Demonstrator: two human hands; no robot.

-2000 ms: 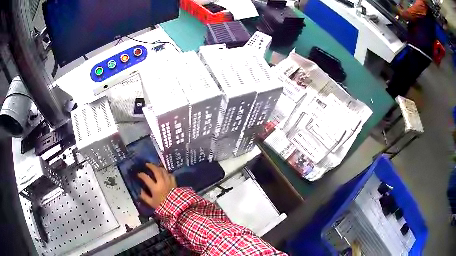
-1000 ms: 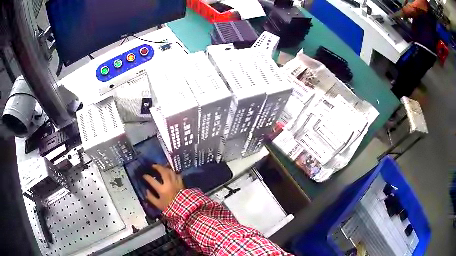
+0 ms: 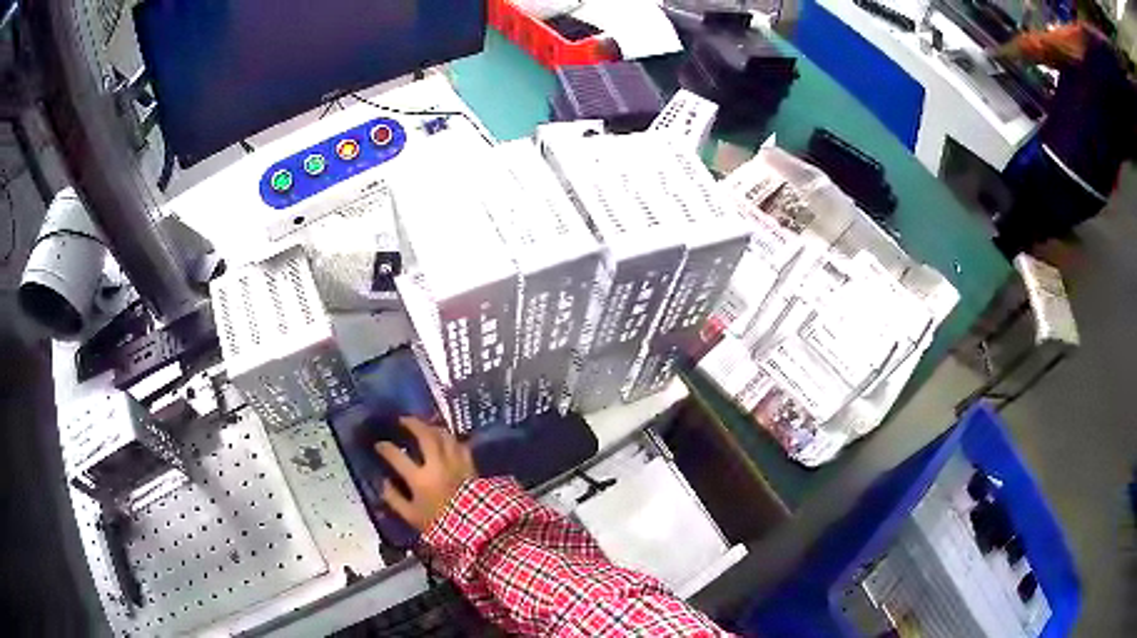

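My right hand (image 3: pixel 428 471), bare with a red checked sleeve, rests over a dark mouse (image 3: pixel 389 439) on the dark blue mouse pad (image 3: pixel 369 385). The hand and dark blur hide the mouse's outline. My left hand is not in view. A white perforated metal housing (image 3: pixel 115 446) sits on the perforated work plate (image 3: pixel 231 530) at the left, by dark locating blocks. Tall stacks of white slotted housings (image 3: pixel 480 249) stand just behind my right hand. Another slotted housing stack (image 3: pixel 277 327) stands left of the mouse pad.
A monitor (image 3: pixel 306 62) and a blue button panel (image 3: pixel 332 163) are at the back. The slanted machine column (image 3: pixel 119 187) is left. Newspaper (image 3: pixel 848 337) lies on the green table (image 3: pixel 954 243). A blue crate (image 3: pixel 1047 548) holds pale parts. A person (image 3: pixel 1075 125) is at upper right.
The view has shifted, so the bench appears further right and slightly lower. My right hand stays at the mouse. The far person has changed posture slightly.
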